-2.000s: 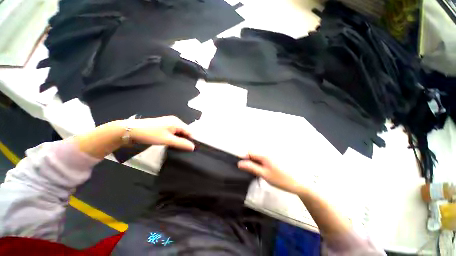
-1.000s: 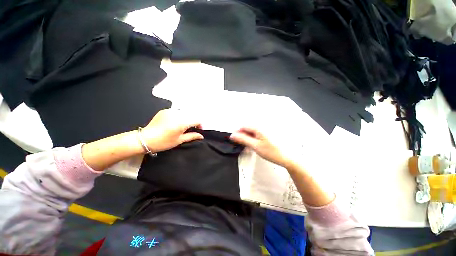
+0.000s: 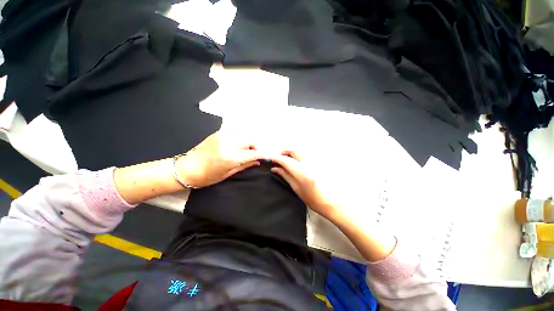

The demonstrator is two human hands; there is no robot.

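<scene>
A black cut panel (image 3: 246,203) lies at the table's near edge and hangs down towards the dark apron. My left hand (image 3: 222,159) pinches its far edge from the left, thumb and fingers closed on it. My right hand (image 3: 304,181) pinches the same edge from the right. The fingertips of both hands are close together at the middle of the edge. The part of the edge under the fingers is hidden.
A left pile of black panels (image 3: 136,115) and a right pile of black panels (image 3: 364,91) lie beyond my hands on the white table (image 3: 480,243). Black strips (image 3: 521,161) dangle at far right, above small orange and yellow containers (image 3: 534,211).
My hands have come together at the middle of the panel's far edge; they were wider apart before. The folds near the edge look flatter than a second ago. The view has shifted.
</scene>
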